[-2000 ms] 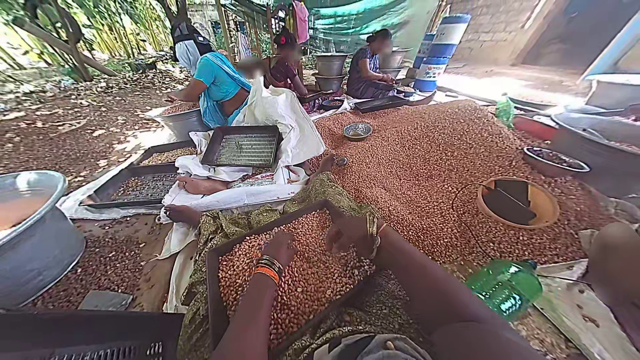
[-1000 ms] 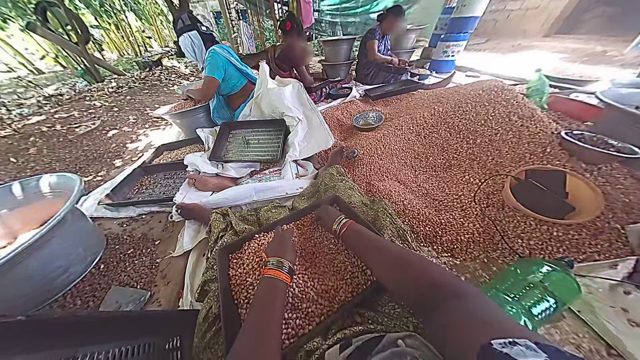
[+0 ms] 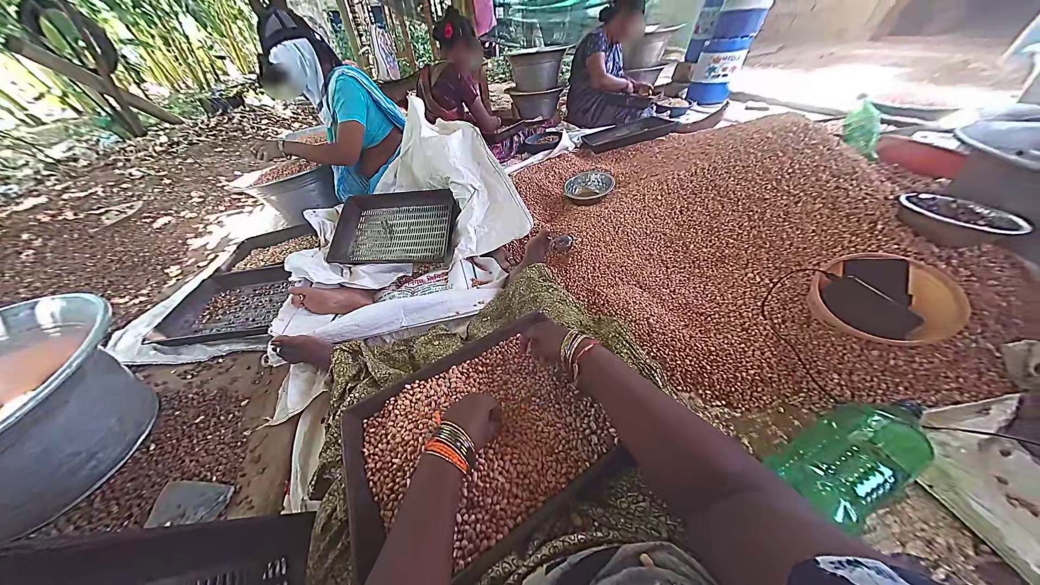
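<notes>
A dark rectangular tray point(image 3: 357, 455) full of small reddish-brown nuts or seeds point(image 3: 520, 414) rests on my lap over patterned green cloth. My left hand point(image 3: 474, 416), with orange and gold bangles at the wrist, lies on the nuts near the tray's middle, its fingers bent down and partly hidden. My right hand point(image 3: 546, 340) is at the far right corner of the tray, fingers lowered toward the nuts; whether it grips any cannot be seen. Beyond the tray, a large heap of the same nuts point(image 3: 699, 268) spreads to the right, with a small metal bowl point(image 3: 589, 187) on it.
A green plastic bottle point(image 3: 853, 463) lies to the right, below an orange basin point(image 3: 951, 309) holding dark flat objects. A large metal tub point(image 3: 106, 422) stands left. Slotted trays point(image 3: 451, 236) are ahead. A person in blue point(image 3: 349, 122) and two other people point(image 3: 455, 89) sit farther off.
My right hand has stayed near the tray's far edge, while my left hand has shifted right and nearer over the nuts. The person in blue has an arm extended left over a tub.
</notes>
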